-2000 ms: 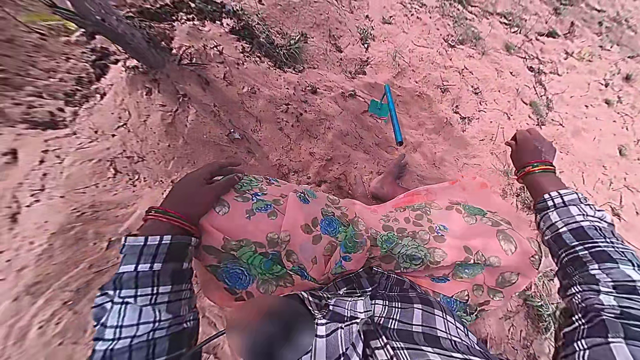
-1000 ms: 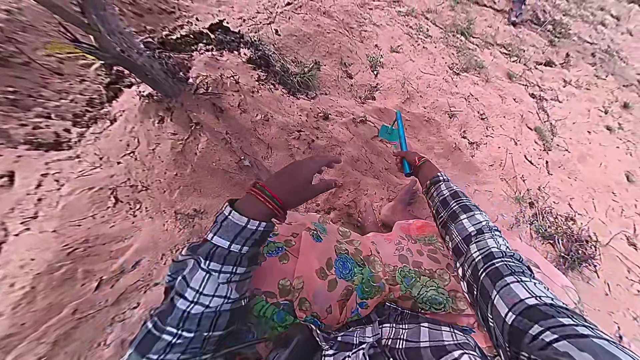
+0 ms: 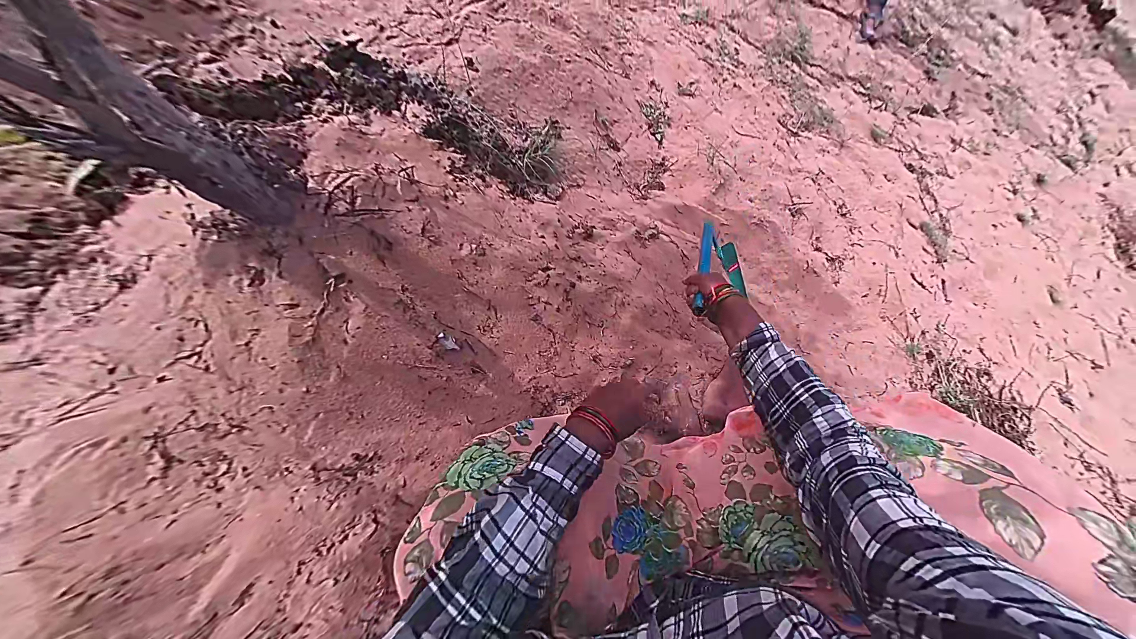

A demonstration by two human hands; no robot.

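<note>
My right hand, at the end of a checked sleeve with coloured bangles at the wrist, is closed around the blue handle of a hand tool. Its flat green blade shows just right of the handle, above the sandy soil. My left hand, with red bangles, is low by my bare feet, at the upper edge of the floral pink cloth over my legs. The fingers of the left hand are blurred and partly hidden, so whether they hold anything is unclear.
A slanting tree trunk rises from the soil at the upper left. Dark debris and a grass tuft lie beside it. A small pale scrap is on the sand. Dry weeds grow at the right. Part of a person's leg shows at the top.
My right hand has moved from beside the cloth to the tool's handle and taken hold; the tool has turned. My left hand has moved from the cloth's left edge toward my feet.
</note>
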